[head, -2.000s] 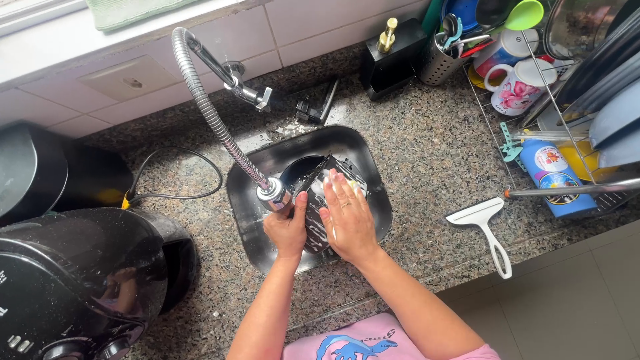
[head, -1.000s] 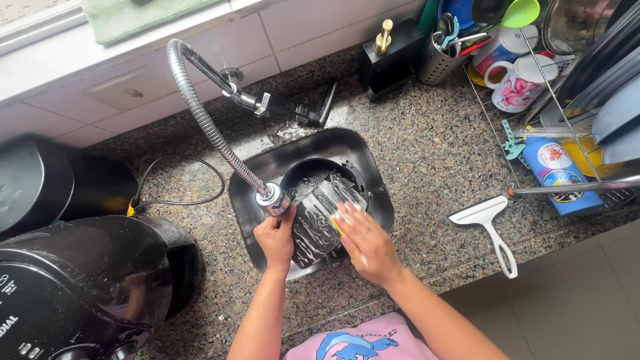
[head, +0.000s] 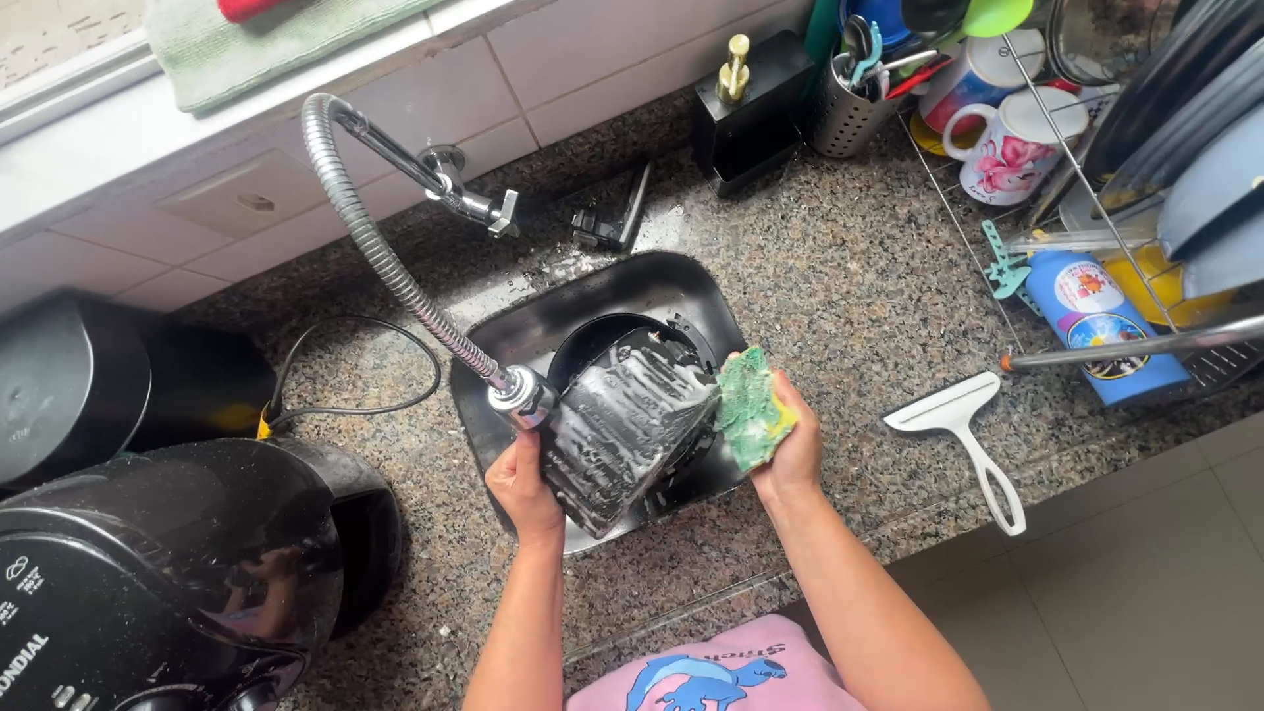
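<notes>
Over a dark sink (head: 494,346), my left hand (head: 528,489) grips the left edge of a black, roughly square ribbed plate (head: 632,425) streaked with white suds. A green and yellow scrub sponge (head: 750,410) is in my right hand (head: 793,449), its green side toward the camera, at the right corner of the plate. Beneath the plate lies a round black pan or basket (head: 583,341), partly hidden. The chrome head of a flexible faucet (head: 520,395) hangs just above my left hand and the plate's upper left edge.
A black air fryer (head: 188,553) stands left, near a looped cord (head: 425,346). Behind the sink are a black soap dispenser (head: 749,109) and a perforated utensil holder (head: 847,114). A white squeegee (head: 958,415) lies right, beside a wire dish rack (head: 1076,168) holding mugs and dishes.
My right hand has moved off the plate's soapy face to its right side, and the sponge has turned to show its green face. My left hand still holds the plate.
</notes>
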